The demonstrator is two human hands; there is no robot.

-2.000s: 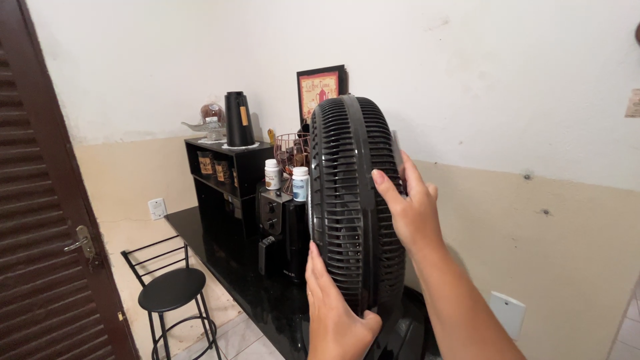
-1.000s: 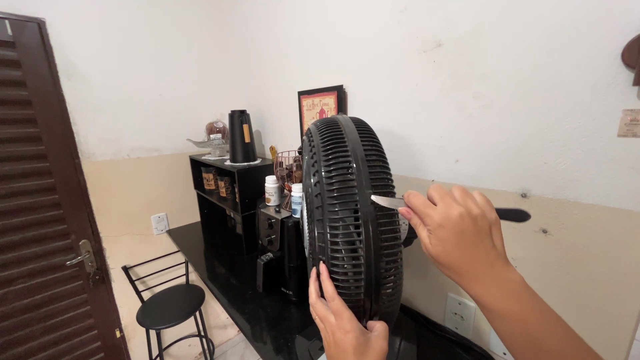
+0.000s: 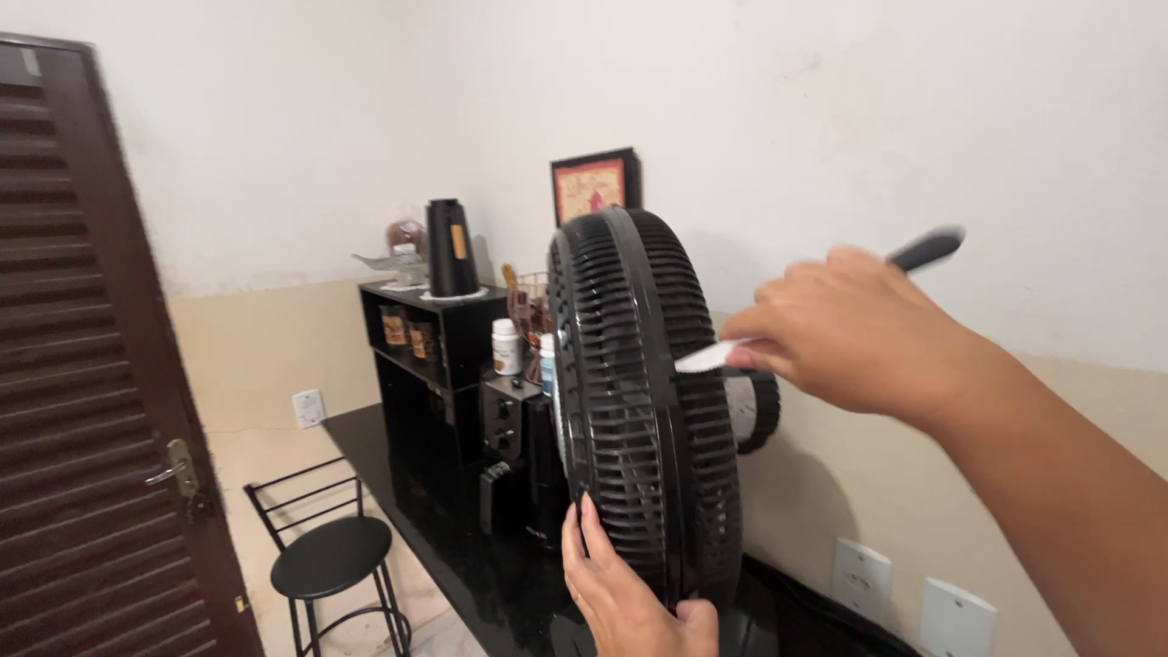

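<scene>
A black electric fan (image 3: pixel 639 401) stands edge-on on a dark, glossy countertop, its slatted plastic cage towards me. My left hand (image 3: pixel 630 584) rests against the lower part of the cage, fingers on its front side and thumb near the rim band. In my right hand (image 3: pixel 839 338) is a table knife (image 3: pixel 707 356) with a black handle, gripped near the blade. The blade tip is at the band where the two cage halves meet, on its right side; whether it touches is unclear. The motor housing shows behind the cage.
Behind the fan are an air fryer (image 3: pixel 511 420), a white bottle (image 3: pixel 506 347), a wire basket and a black shelf (image 3: pixel 370 319) bearing a thermos (image 3: pixel 449 251). A framed picture (image 3: pixel 593 187) hangs behind. At left are a black stool (image 3: pixel 333 557) and a brown door (image 3: pixel 73 365). Wall outlets (image 3: pixel 860 575) are at lower right.
Two seconds ago my right hand lay on the cage with no knife showing; one second ago it held the knife at the cage. Since then the handle has tilted upward. My left hand stays low on the cage.
</scene>
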